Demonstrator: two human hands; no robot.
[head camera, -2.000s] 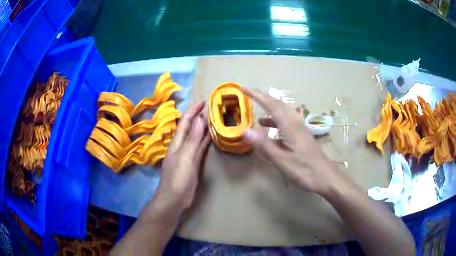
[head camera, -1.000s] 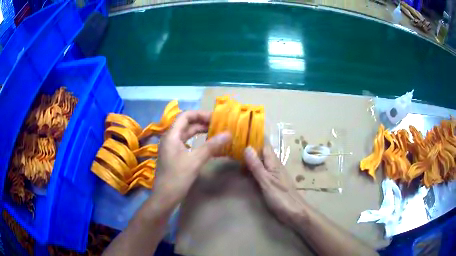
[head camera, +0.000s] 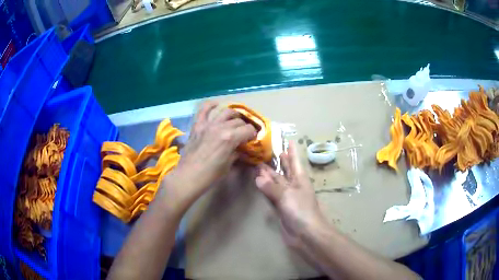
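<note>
A stack of orange oval rings (head camera: 263, 146) stands on the tan cardboard sheet (head camera: 246, 229), its hollow facing up. My left hand (head camera: 219, 134) is over the stack's left side, with fingers gripping its rim and reaching into the opening. It hides much of the stack. My right hand (head camera: 287, 188) is just right of and below the stack, palm turned up, fingers apart, holding nothing. The white glue cup (head camera: 321, 153) is right of the stack, with a thin pale stick (head camera: 348, 148) resting across it.
Joined ring-and-tail assemblies (head camera: 117, 188) lie at left, beside a blue bin (head camera: 82, 186) of brown-shaded wavy parts (head camera: 41, 186). Orange wavy tails (head camera: 427, 136), a white bottle (head camera: 417, 90) and white scrap (head camera: 418, 202) are at right. A green conveyor (head camera: 197, 54) runs behind.
The rings, tilted sideways in both hands a second ago, now stand with the opening up. My left hand has moved over their top. My right hand has let go. The camera view has shifted.
</note>
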